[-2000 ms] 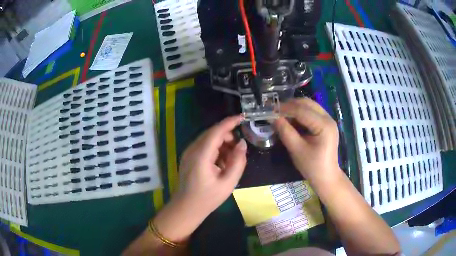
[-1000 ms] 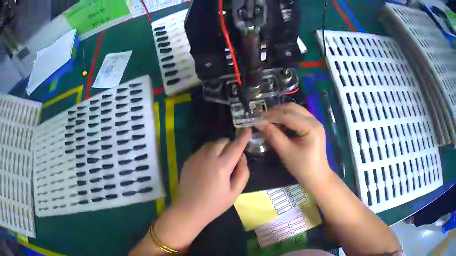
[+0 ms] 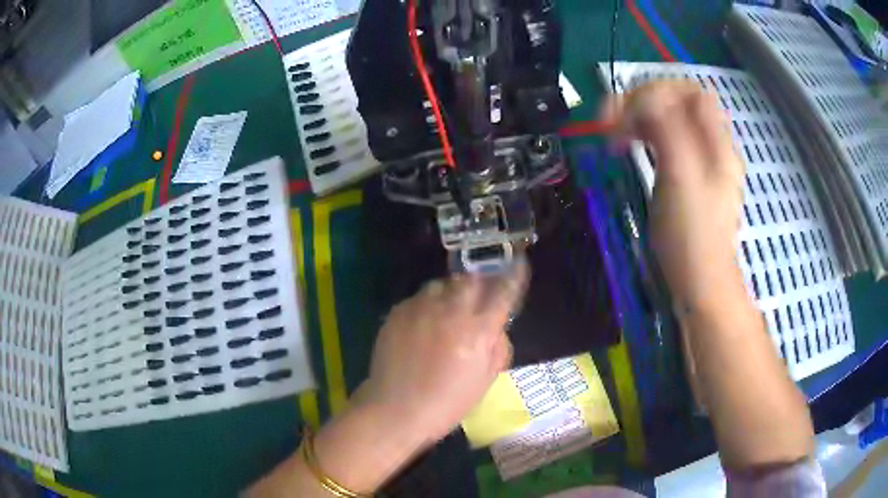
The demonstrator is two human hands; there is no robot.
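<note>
The black toggle press (image 3: pixel 467 107) stands at centre with a red wire down its front. The clear nest (image 3: pixel 477 226) sits under its head. My left hand (image 3: pixel 443 340) is at the nest's front edge, its fingertips blurred; whether they hold anything cannot be told. My right hand (image 3: pixel 677 146) is blurred by motion over the upper left corner of the right-hand white tray (image 3: pixel 779 365); its fingertips do not show clearly. That tray has rows of dark slots. The left-hand white tray (image 3: pixel 97 420) holds rows of black pieces at its right, with pale slots at its left.
A small rear tray (image 3: pixel 341 117) with black pieces stands behind left of the press. A tray stack (image 3: pixel 828 185) is at the far right, another tray (image 3: pixel 34 321) at the far left. A yellow note and label sheet (image 3: pixel 545 409) lie in front of the press. A printed slip (image 3: pixel 209 148) lies left.
My right hand has left the nest and moved right and away to the right-hand tray. My left hand has stayed by the nest, its fingers now at the front edge. The view has shifted slightly.
</note>
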